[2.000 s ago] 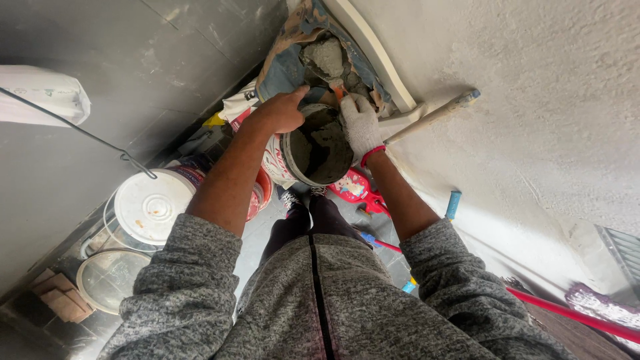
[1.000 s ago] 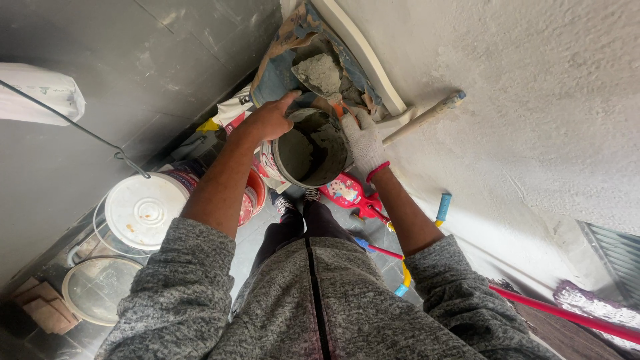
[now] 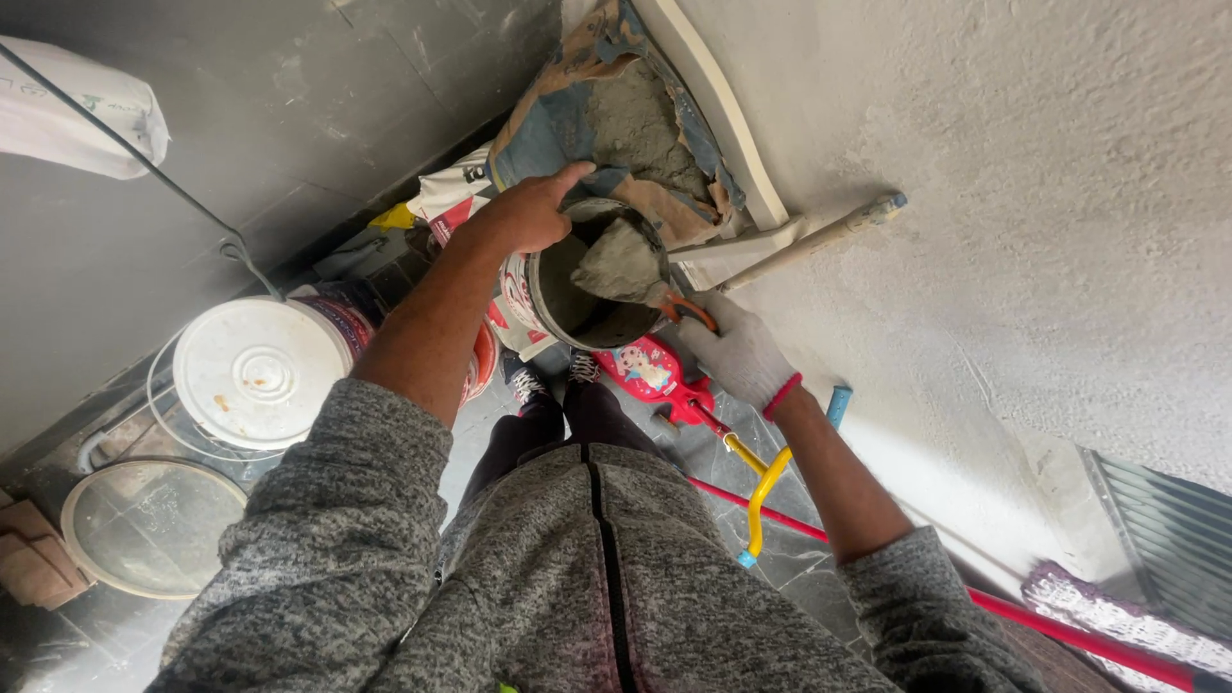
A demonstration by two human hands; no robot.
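My right hand (image 3: 736,351), in a white knit glove with a red cuff, grips the orange handle of a trowel (image 3: 624,265). Grey cement powder is heaped on its blade, which is over the mouth of a plastic bucket (image 3: 517,294). My bare left hand (image 3: 534,214) is at the bucket's upper left rim, its index finger pointing toward the bag; whether the other fingers grip the rim is hidden. Dark grey material coats the bucket's inside. Just beyond the bucket stands a torn paper cement bag (image 3: 539,130), open at the top, with grey powder (image 3: 640,125) inside.
A lidded white bucket (image 3: 260,375) and a round clear lid (image 3: 154,529) are at the left. A red child's scooter (image 3: 645,371) with a yellow handlebar (image 3: 760,505) lies by my feet. A wooden handle (image 3: 818,241) leans against the right wall. A red pole (image 3: 1059,630) crosses the lower right.
My right hand has moved from the cement bag back toward me, bringing the loaded trowel over the bucket. My left hand has stayed near the bucket's rim.
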